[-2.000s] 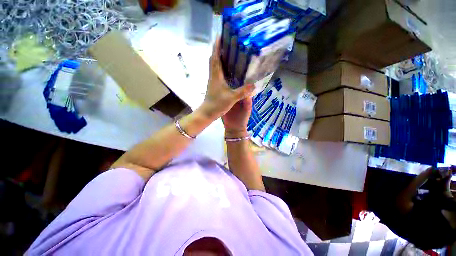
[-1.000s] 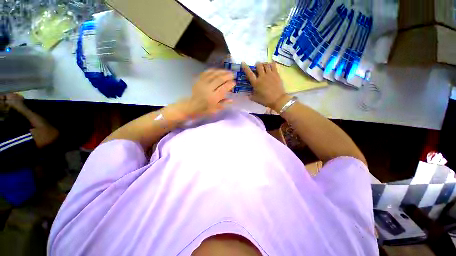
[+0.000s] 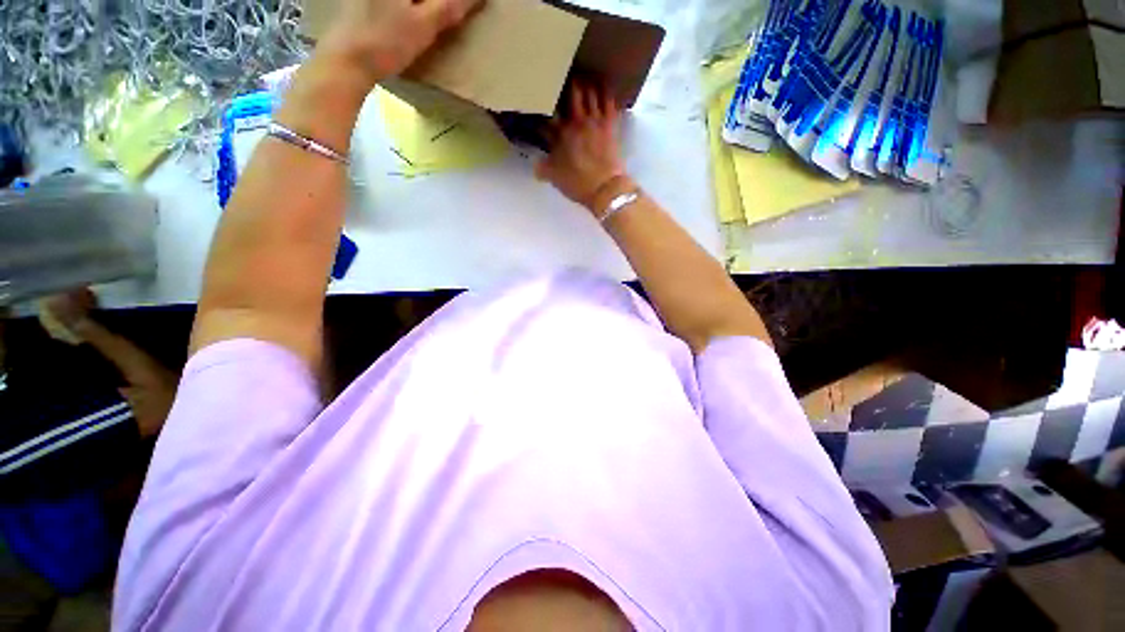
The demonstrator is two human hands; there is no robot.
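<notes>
A brown inner carton (image 3: 512,56) lies tilted at the back of the table, its open end facing right with a flap out. My left hand (image 3: 397,35) holds its left part from above. My right hand (image 3: 582,146) is at the open end, its fingers reaching into the mouth. Whether it holds anything is hidden. No stack of retail boxes shows in my hands. Fanned blue-and-white retail boxes (image 3: 845,93) lie at the right, partly over yellow paper sheets (image 3: 783,185). Another bunch of retail boxes (image 3: 247,117) at the left is mostly hidden behind my left forearm.
White-grey coiled loops (image 3: 204,43) heap at the back left, beside a yellow crinkled bundle (image 3: 138,121). Another brown carton (image 3: 1055,62) stands at the back right. A person's arm (image 3: 123,358) is at the left table edge. Open boxes (image 3: 1024,512) sit low at the right.
The blue stack, held up two seconds ago and low at the table edge one second ago, is out of sight. My left hand has moved onto the carton; my right hand has moved to its opening.
</notes>
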